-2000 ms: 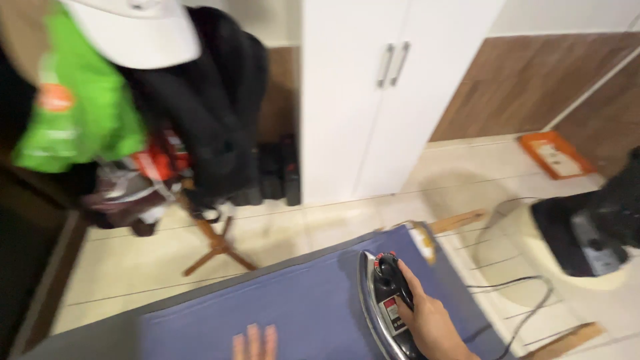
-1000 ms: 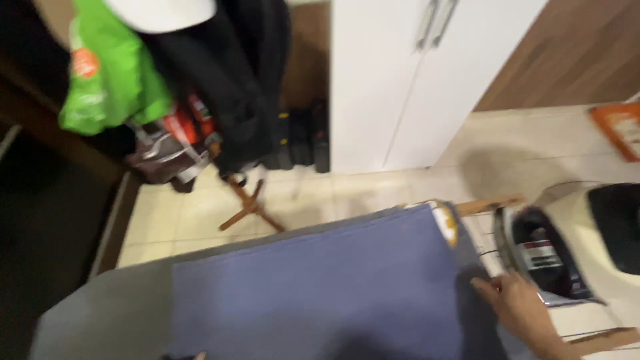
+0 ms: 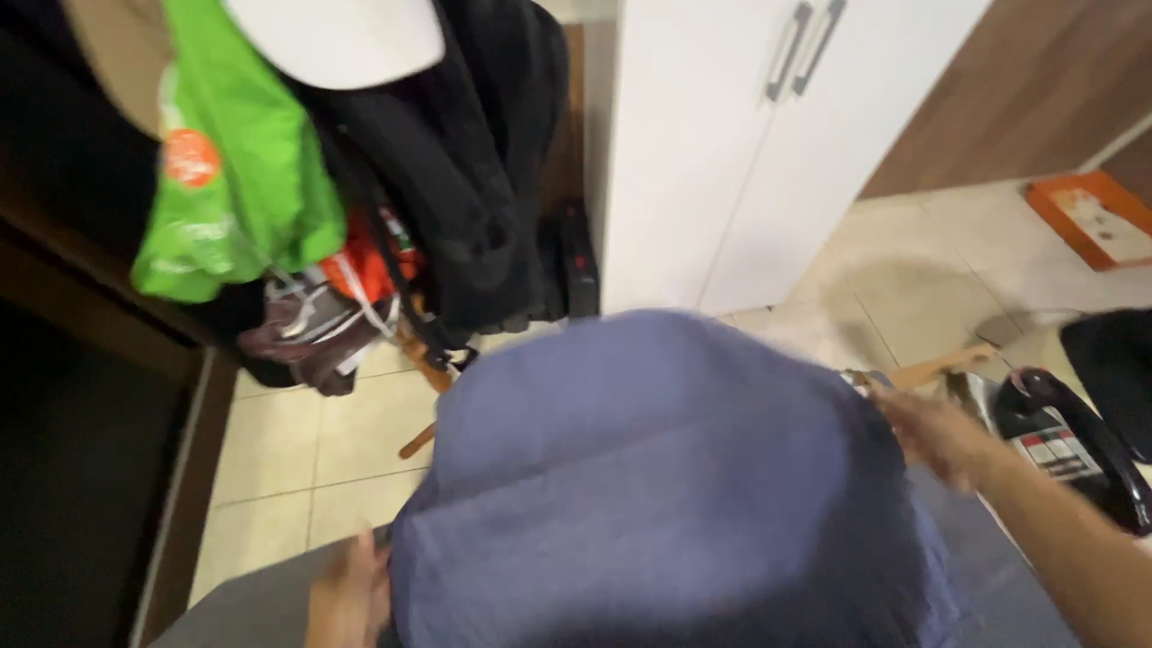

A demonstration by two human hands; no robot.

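A blue cloth (image 3: 630, 468) billows up over the grey ironing board (image 3: 261, 598), blurred by motion. My left hand (image 3: 351, 585) is at the cloth's left edge, and my right hand (image 3: 931, 432) is at its upper right edge. Both hands appear to grip the fabric, though blur and the cloth hide the fingertips. To the right of my right hand, a clothes iron (image 3: 1062, 450) with a black handle rests at the right end of the board.
A white cabinet (image 3: 720, 162) stands ahead. At the left, a green bag (image 3: 243, 171), black clothes (image 3: 459, 180) and a white cap (image 3: 342, 36) hang on a wooden stand (image 3: 418, 441). An orange tray (image 3: 1093, 220) lies on the tiled floor at the right.
The iron has moved from on the cloth to the board's right end, and my right hand has let go of it. The cloth, flat earlier, is now lifted between my hands.
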